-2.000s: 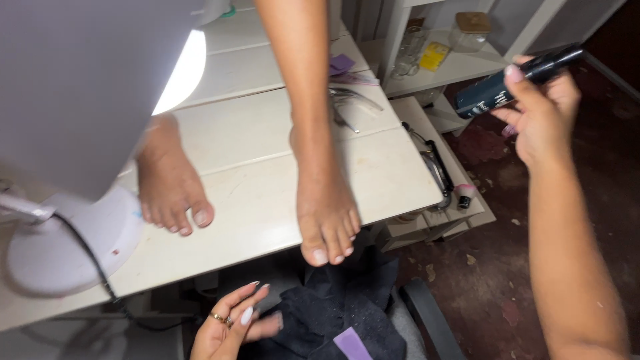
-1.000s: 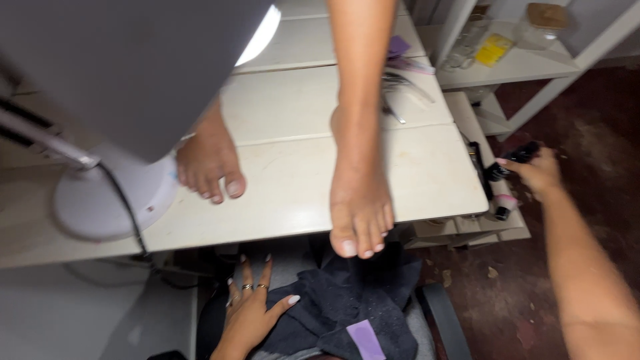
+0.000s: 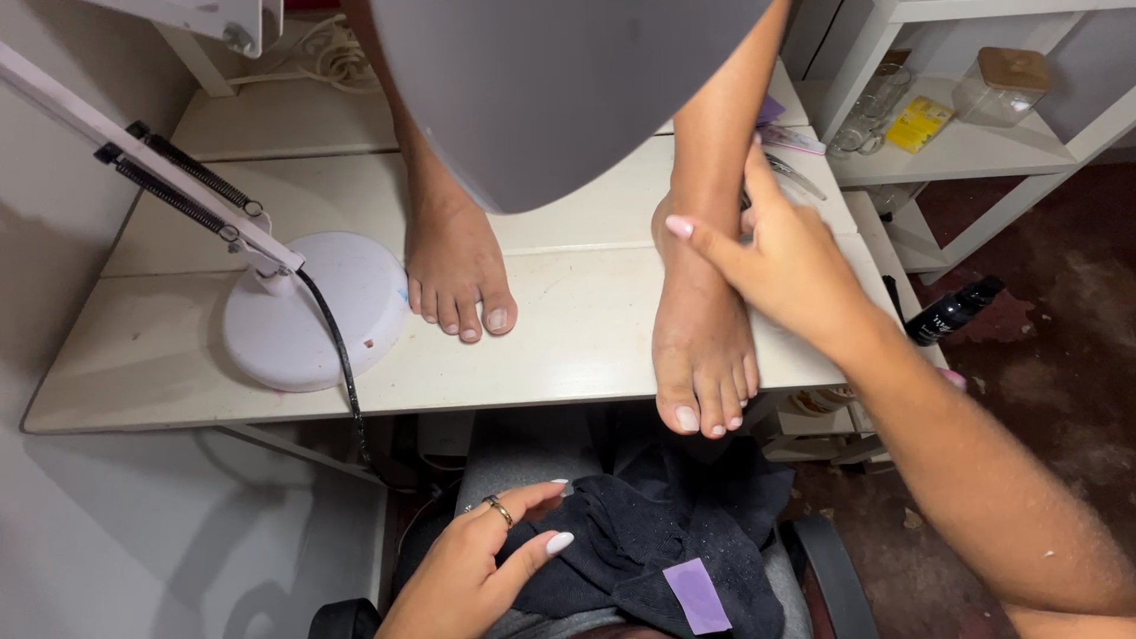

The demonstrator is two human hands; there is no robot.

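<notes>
My right hand (image 3: 790,257) lies on the ankle of another person's foot (image 3: 701,328), its thumb across the front and its fingers along the outer side. That foot's toes reach past the edge of the white table (image 3: 568,346). The person's other foot (image 3: 457,266) rests flat beside the lamp base. Over the dark cloth (image 3: 639,524), my left hand (image 3: 497,550) is held with thumb and fingers apart, holding nothing. A purple strip (image 3: 698,595) lies on the cloth. The black bottle (image 3: 956,311) stands tilted at the table's right side, apart from my hand.
The white lamp base (image 3: 311,328) and its cord are at left, with a grey lamp head (image 3: 568,80) hiding part of the legs. Metal tools (image 3: 794,177) and a nail file (image 3: 792,138) lie behind my right hand. A white shelf (image 3: 967,160) holds jars and a yellow packet (image 3: 919,124).
My right hand has let go of the black bottle at the table's right side and moved left onto the ankle. My left hand has lifted off the dark cloth.
</notes>
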